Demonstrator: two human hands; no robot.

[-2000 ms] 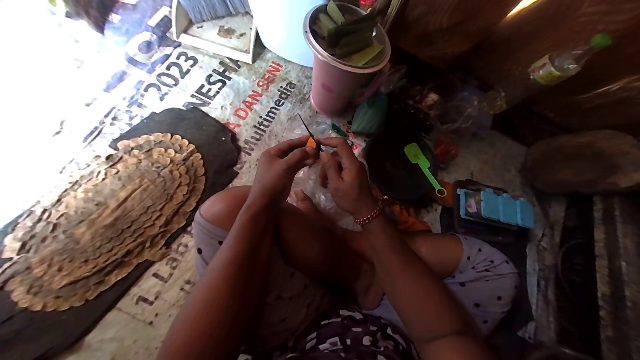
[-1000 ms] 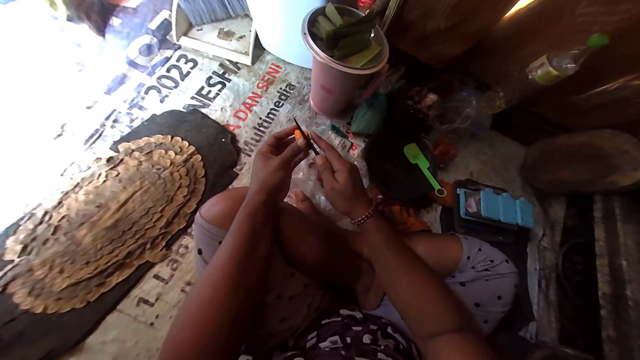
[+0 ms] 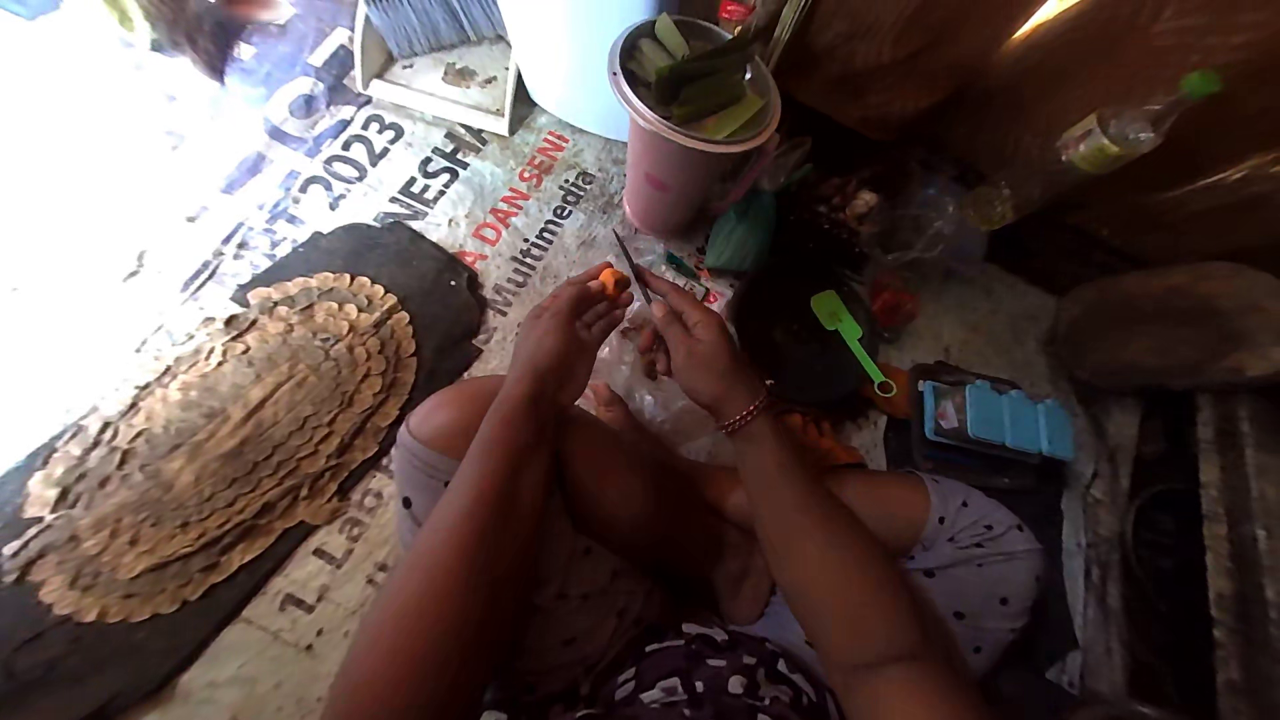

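My left hand (image 3: 562,335) holds a small orange piece (image 3: 613,283), perhaps turmeric root, between thumb and fingertips. In my right hand (image 3: 697,350) is a small knife (image 3: 631,264), its dark narrow blade pointing up and to the left, just right of the orange piece. Whether blade and piece touch cannot be told. A crumpled clear plastic bag (image 3: 655,405) lies under my hands, beside my foot. Some small brownish pieces show by the lower fingers of my right hand; whether they are held is unclear.
A pink pitcher (image 3: 662,180) with cut green leaves stands ahead. On the right are a green plastic spoon (image 3: 848,332), a blue-lidded container (image 3: 1003,418) and a plastic bottle (image 3: 1120,135). A layered brown mat-like object (image 3: 230,440) lies left; a dustpan (image 3: 450,85) stands beyond.
The orange piece and the knife, close together in the earlier views, now show a small gap between them. The knife's blade has shifted to the right of the piece.
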